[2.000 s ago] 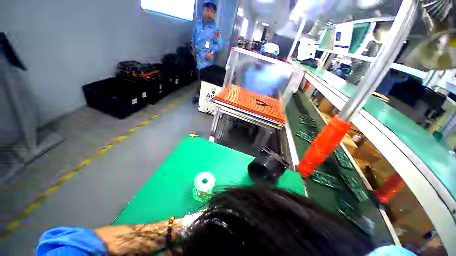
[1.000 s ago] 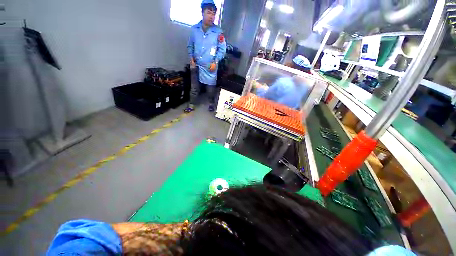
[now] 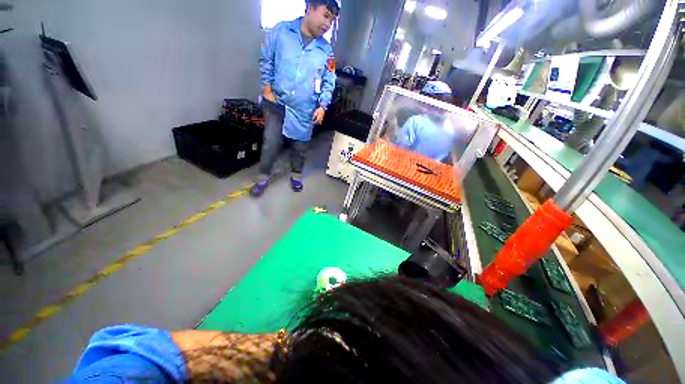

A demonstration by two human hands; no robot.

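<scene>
A green-matted table point(image 3: 297, 251) lies in front of me. A white-green solder wire spool point(image 3: 330, 279) stands on the mat, partly behind dark hair at the bottom of the view. A black cylinder point(image 3: 432, 264), perhaps a fume extractor nozzle, is at the table's right side. A bare forearm with a blue sleeve crosses the lower left and passes behind the hair. Neither my left hand nor my right hand shows; the hair hides the near part of the table.
A conveyor point(image 3: 481, 187) with green circuit boards point(image 3: 523, 307) runs on the right, beside a red-orange wrapped post point(image 3: 526, 246). An orange perforated tray point(image 3: 409, 171) with a dark tool is ahead. A blue-coated person point(image 3: 298, 79) stands by the yellow floor line point(image 3: 161, 235). Black bins point(image 3: 218, 148) line the wall.
The standing person has come nearer along the floor line. The view has turned left since the earliest frame, so the table and tray appear further right. The spool still stands on the mat.
</scene>
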